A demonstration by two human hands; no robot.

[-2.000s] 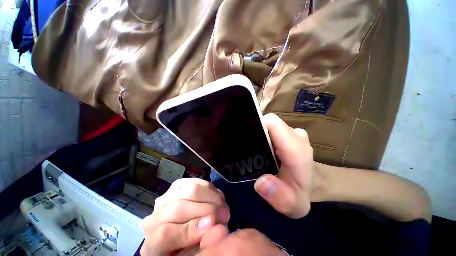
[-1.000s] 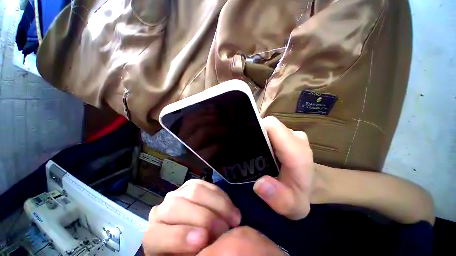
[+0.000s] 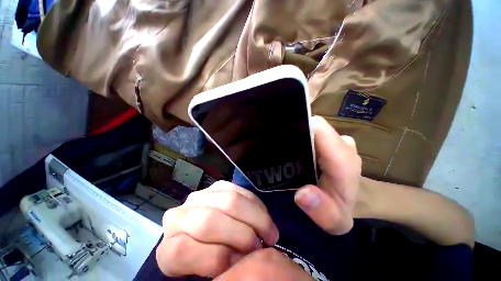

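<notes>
My right hand (image 3: 335,175) holds a white-edged smartphone (image 3: 258,131) at a tilt, with its thumb at the lower corner. The black screen shows reflected lettering. My left hand (image 3: 211,230) is at the lower middle, left of the phone and apart from it. Its fingers are curled closed; a small dark glint shows by the fingertips, and I see no clear object in them. Behind the phone lies a tan-brown jacket (image 3: 423,82), inside up, with shiny lining (image 3: 187,33), pale basting stitches and a navy label (image 3: 362,105).
The jacket lies on a white table (image 3: 483,131). A white sewing machine (image 3: 52,219) stands on a white surface at the lower left. Small flat items (image 3: 187,174) and a grey speckled thing (image 3: 181,140) lie below the jacket. Blue cloth (image 3: 27,16) is at the upper left.
The phone and right hand sit slightly higher and further right in the view. The jacket and label have also shifted up and right. The left hand remains curled beside the phone.
</notes>
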